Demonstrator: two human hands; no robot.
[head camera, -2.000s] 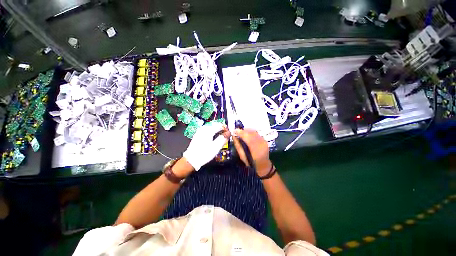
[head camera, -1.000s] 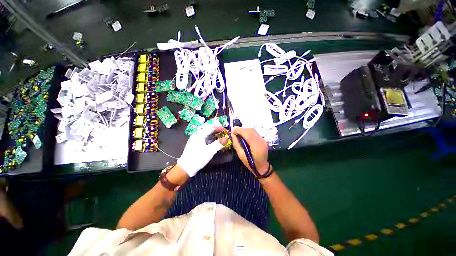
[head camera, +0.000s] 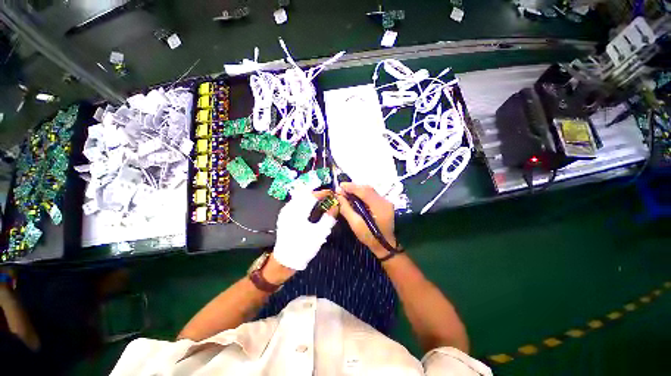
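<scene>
My left hand (head camera: 302, 228), in a white glove, holds a small circuit board (head camera: 327, 205) at the front edge of the black tray. My right hand (head camera: 370, 220), bare, holds the black soldering iron (head camera: 362, 209) like a pen, its tip side close to the board; whether they touch cannot be told. Green soldered boards (head camera: 241, 171) lie loose in the tray behind my left hand. A row of boards with yellow transformers (head camera: 201, 161) stands at the tray's left side. Coiled white cables (head camera: 288, 101) lie at the tray's top.
A heap of white plastic housings (head camera: 136, 150) lies left, with more boards (head camera: 40, 176) beyond. Right are a white sheet (head camera: 357, 132), loose white cables (head camera: 429, 139) and a black soldering station (head camera: 524, 132) with a sponge (head camera: 574, 137). A conveyor (head camera: 324, 28) runs behind. A person's arm (head camera: 16, 316) shows lower left.
My left hand has turned and drawn slightly towards me, showing the held board more clearly. My right hand keeps the iron beside it. Another person's arm has appeared at the lower left.
</scene>
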